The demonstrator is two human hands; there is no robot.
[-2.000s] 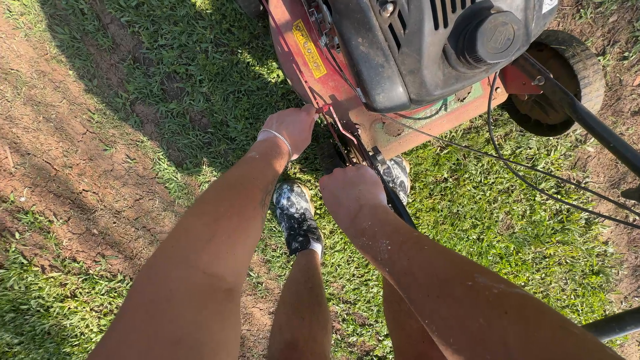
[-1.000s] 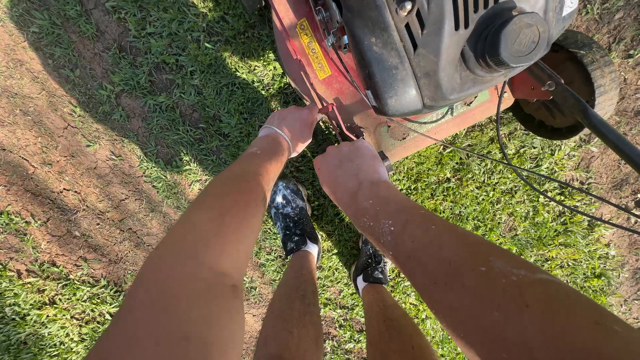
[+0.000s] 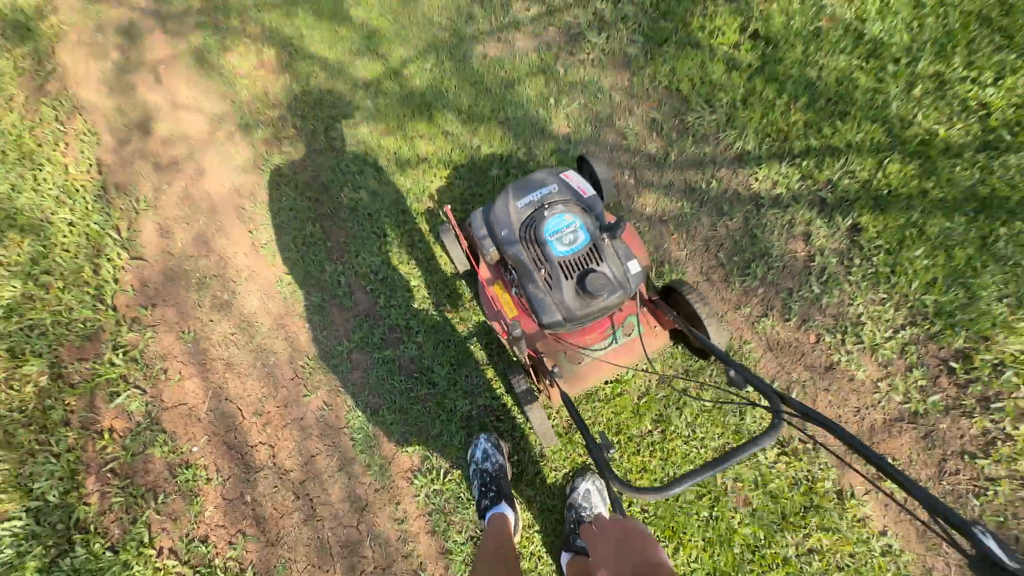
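A lawn mower with a red deck and a black and grey engine cover [image 3: 552, 248] stands on the grass in the middle of the view. Its black tubular handle [image 3: 696, 480] runs back and down to the right. At the bottom edge my right hand [image 3: 628, 548] appears closed around a black bar of the handle, beside my right shoe; part of the hand is cut off by the frame. My left hand is out of view. Thin black cables [image 3: 696, 384] trail from the mower along the handle.
My paint-splashed left shoe [image 3: 490, 472] and right shoe [image 3: 586, 500] are just behind the mower's rear left wheel [image 3: 532, 404]. Bare, cracked soil [image 3: 232, 352] runs along the left. A shadow falls across the grass beside the mower.
Both hands have left the rear left part of the mower deck; the left has gone out of view, and the right is at the handle bar. The view has risen and widened.
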